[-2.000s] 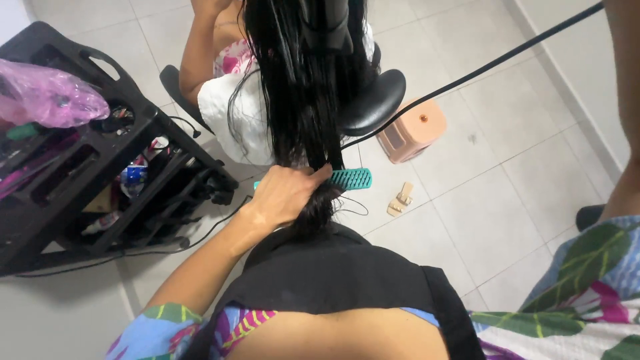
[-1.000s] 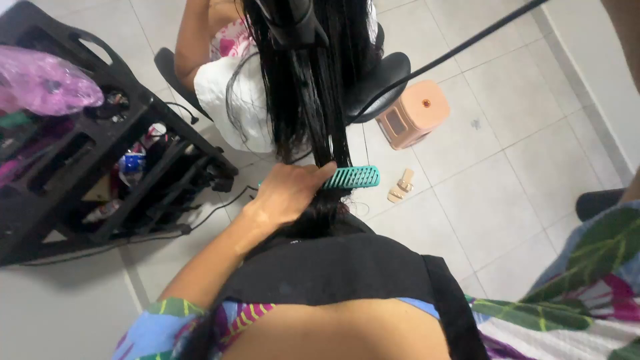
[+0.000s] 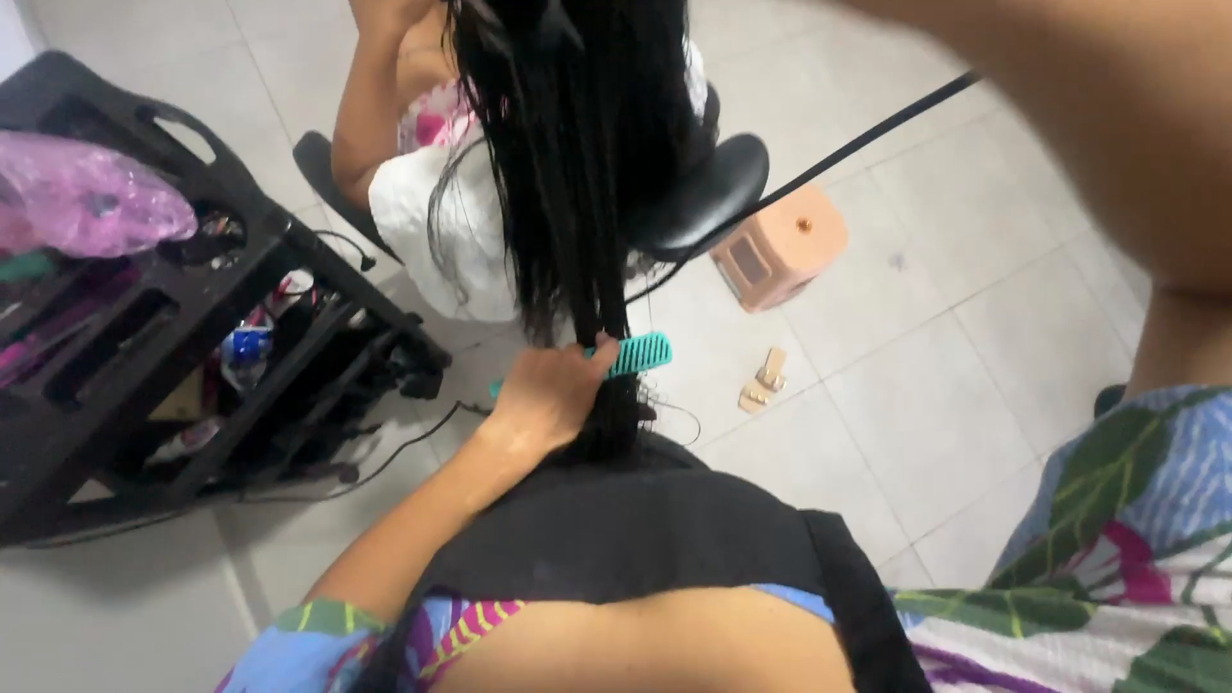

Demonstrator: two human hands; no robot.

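My left hand (image 3: 553, 397) grips a teal vented hairbrush (image 3: 640, 355) set across the lower part of a seated person's long, dark hair (image 3: 577, 192). The hair hangs toward my black apron (image 3: 626, 529), its ends below the brush. My right arm is raised across the upper right, and its hand lies outside the view. A black power cord (image 3: 866, 138) runs from behind that arm down past the chair. A white towel (image 3: 438, 241) covers part of the seated person's back.
A black plastic trolley (image 3: 279, 241) with a pink plastic bag (image 3: 87, 197) and bottles stands at left. Near the black chair's armrest (image 3: 707, 197) is a peach plastic stool (image 3: 794, 241). Beige sandals (image 3: 762, 382) lie on the tiled floor; a cable (image 3: 404, 449) trails by the trolley.
A dark hair dryer shown over the hair in the earlier frames is no longer plainly visible. My right arm now extends across the upper right. The left hand still holds the brush in the hair.
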